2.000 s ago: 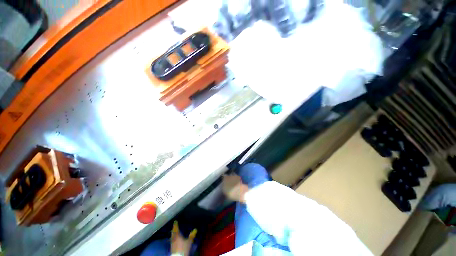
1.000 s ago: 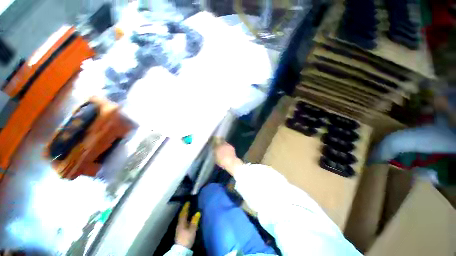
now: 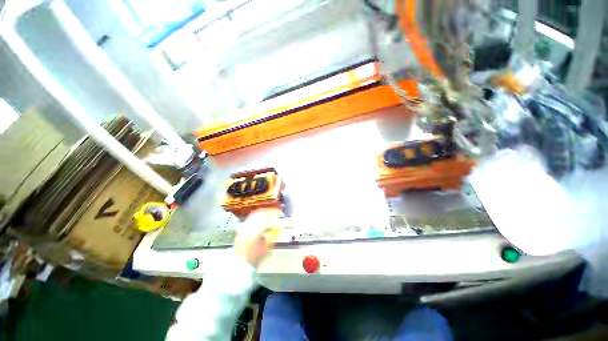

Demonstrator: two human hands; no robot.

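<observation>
A black housing [image 3: 248, 187] lies in the left orange fixture [image 3: 251, 205]. My left hand [image 3: 257, 236], blurred and overexposed, is at the front side of this fixture, below the housing. Its fingers point toward the fixture, and I cannot tell whether they hold anything. Another black housing [image 3: 415, 154] lies in the right orange fixture [image 3: 427, 177]. The machine head [image 3: 460, 126] with its hoses is over the right end of that fixture. My right hand is not in view.
Yellow tape [image 3: 152, 216] and a black block [image 3: 189, 189] are at the left table corner. A red button [image 3: 311, 264] sits between two green buttons on the front edge. A blurred flat grey-brown thing [image 3: 513, 282] juts out at front right. Cardboard [image 3: 110, 206] stands at left.
The view has swung from the right side back to the table. My left hand has risen from beside the knees to the left fixture. My right hand has left the picture.
</observation>
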